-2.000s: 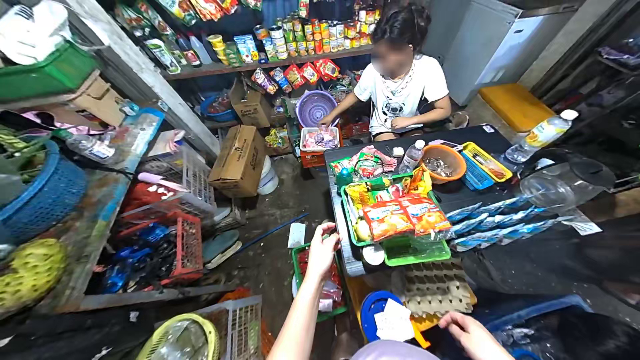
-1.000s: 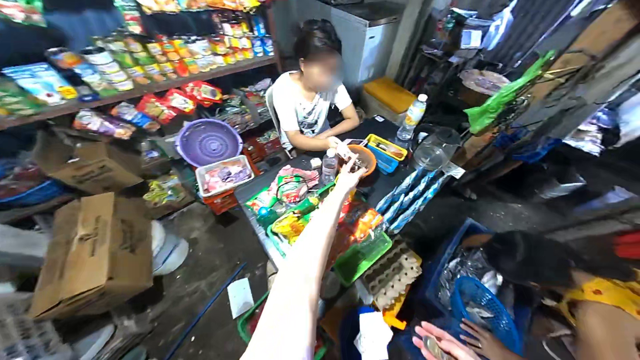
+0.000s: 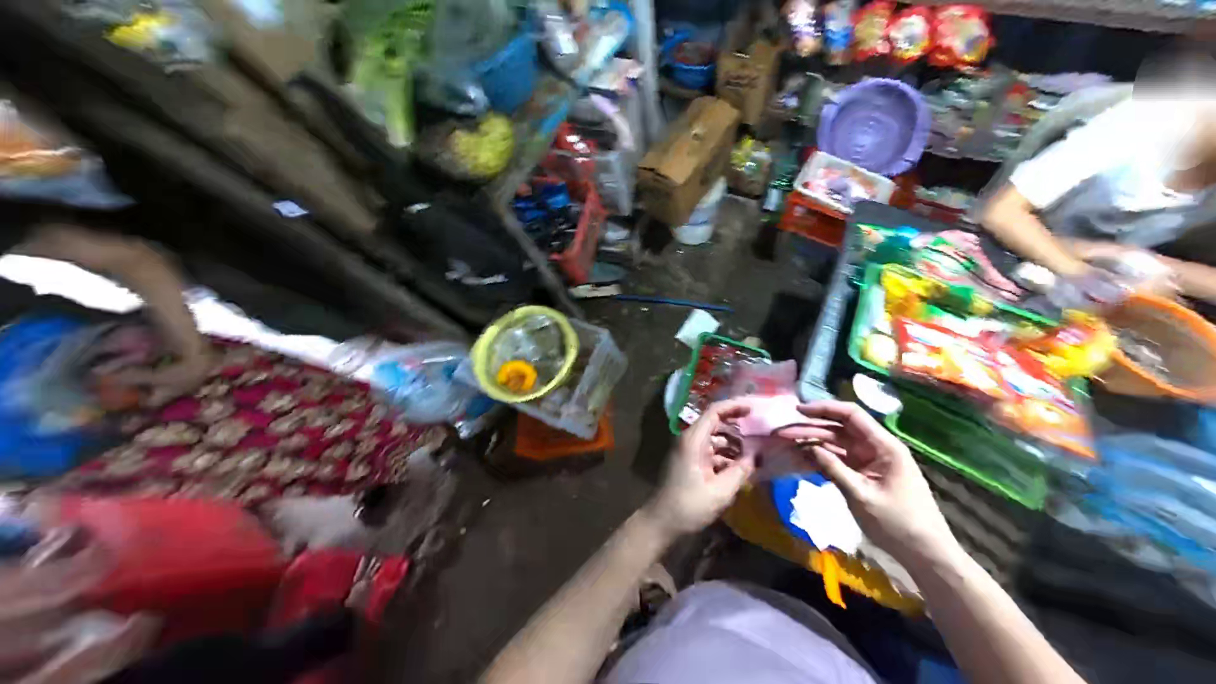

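Note:
In the head view my left hand (image 3: 705, 465) pinches the left side of a thin pinkish item (image 3: 768, 408), whose kind the blur hides. My right hand (image 3: 860, 456) has its fingers at the right side of the same item. Both hands are above the floor, left of a dark table. On that table, green plastic baskets (image 3: 969, 461) stand beside and under red and orange snack packets (image 3: 988, 366). Below the hands is a blue thing with white paper (image 3: 825, 513) on it. A green crate (image 3: 722, 366) with red contents stands just behind the hands.
A person in a white shirt (image 3: 1111, 142) sits by an orange bowl (image 3: 1168, 347) at the right. A yellow-rimmed basket (image 3: 524, 353), a red crate (image 3: 578, 233) and a cardboard box (image 3: 689, 157) stand on the left. Another person's arm (image 3: 157, 294) reaches in at the far left.
My left hand, which was reaching over the table toward the seated person, is back near my body. Both hands now meet at a pinkish item. The view has swung left.

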